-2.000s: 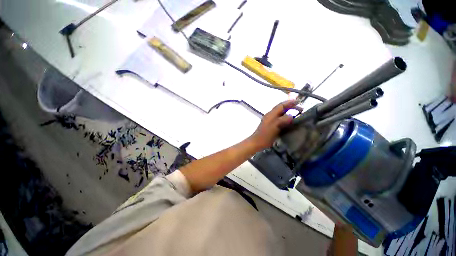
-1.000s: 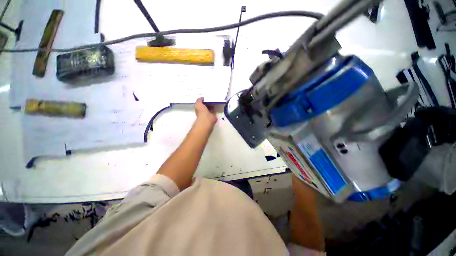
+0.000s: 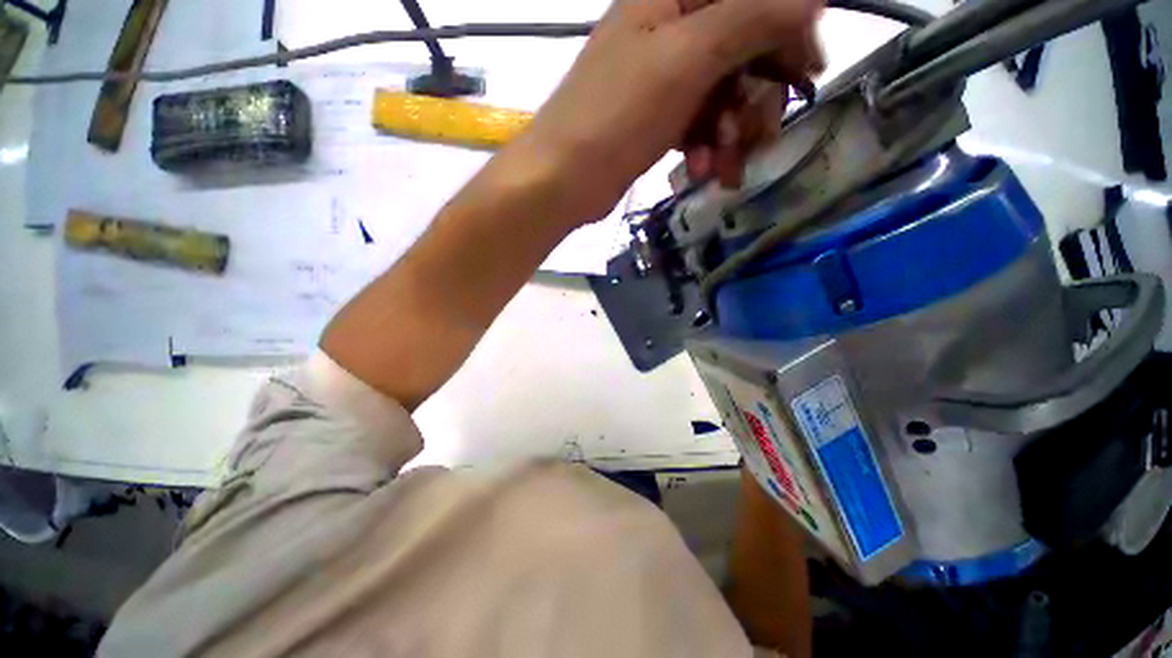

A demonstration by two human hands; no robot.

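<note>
The straight-knife cutting machine, silver with blue bands, fills the right side, close to the camera. Its flat metal foot is over the white table at the edge of the paper. My left hand is at the top of the machine, beside its metal rods, fingers curled; whether they grip a part cannot be told. My right forearm goes up behind the motor, which hides the right hand. The white paper marker lies left, with a thin dark edge, partly covered by my left arm.
On the paper lie a yellow weight bar, a dark wrapped weight, a tape-wrapped bar and a brown bar. A grey cable crosses behind them. Dark offcuts lie at right. The table's front edge runs below.
My left hand has moved from the fabric edge up and right to the top of the machine. The machine appears larger and slightly further right, and the view has shifted a little.
</note>
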